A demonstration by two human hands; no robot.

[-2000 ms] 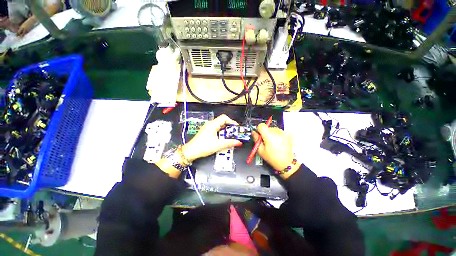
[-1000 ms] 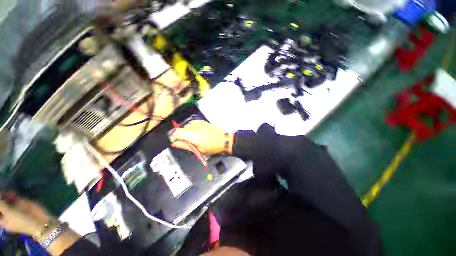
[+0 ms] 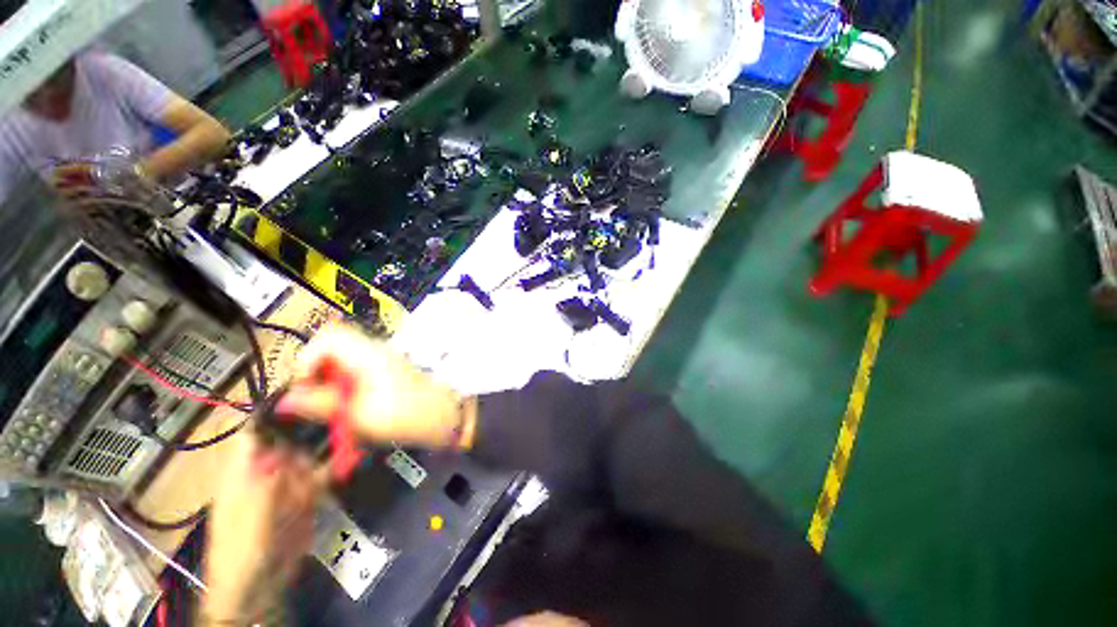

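My right hand is blurred above the black test fixture, with the red test probe in its fingers. My left hand is also blurred, close to the right hand at the fixture's left part. Something small and dark lies between the two hands; blur hides what it is and whether the left fingers grip it. The white socket strip shows on the fixture below the hands, with a small yellow dot to its right.
A beige-grey bench instrument with red and black leads stands at left. Heaped adapters lie on white paper beyond the fixture. A white fan stands at the back. A red stool is on the floor. Another person sits at upper left.
The camera view has turned right. My left hand has come from the far left to beside my right hand, and no longer holds the board seen two seconds ago in the same clear view.
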